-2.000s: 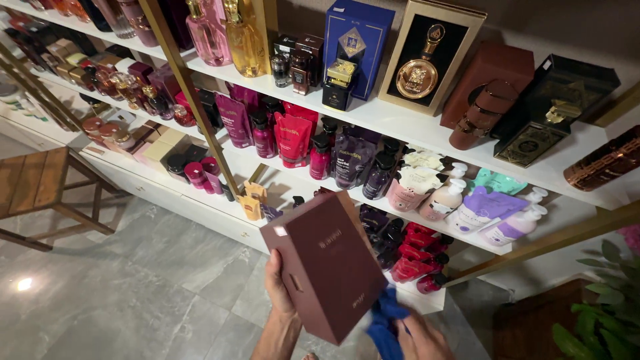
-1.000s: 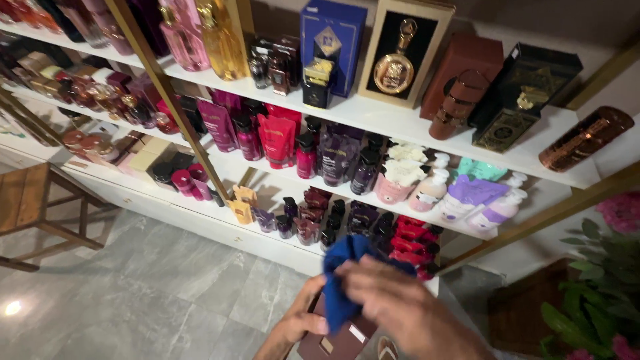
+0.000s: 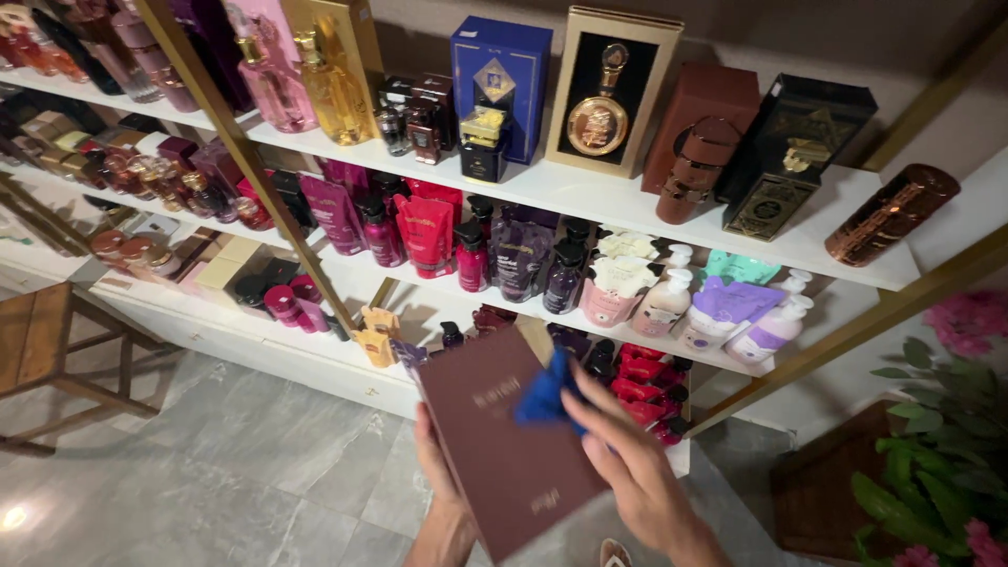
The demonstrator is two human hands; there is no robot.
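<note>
A dark maroon box with lettering on its broad face is tilted in front of the lower shelves. My left hand grips it along its left edge, with part of the fingers hidden behind it. A blue cloth, blurred, lies against the upper right of that face. My right hand holds the cloth, its fingers bent over the box's right side.
White shelves carry perfume bottles, boxes, pouches and pump bottles. A copper-coloured cylinder stands near the upper shelf's right end. At left is a wooden stool; at right, a leafy plant with pink flowers.
The box was low and mostly covered by the hands and cloth a second ago; now it is higher, its broad face showing. The cloth was beside the box's lower right two seconds ago.
</note>
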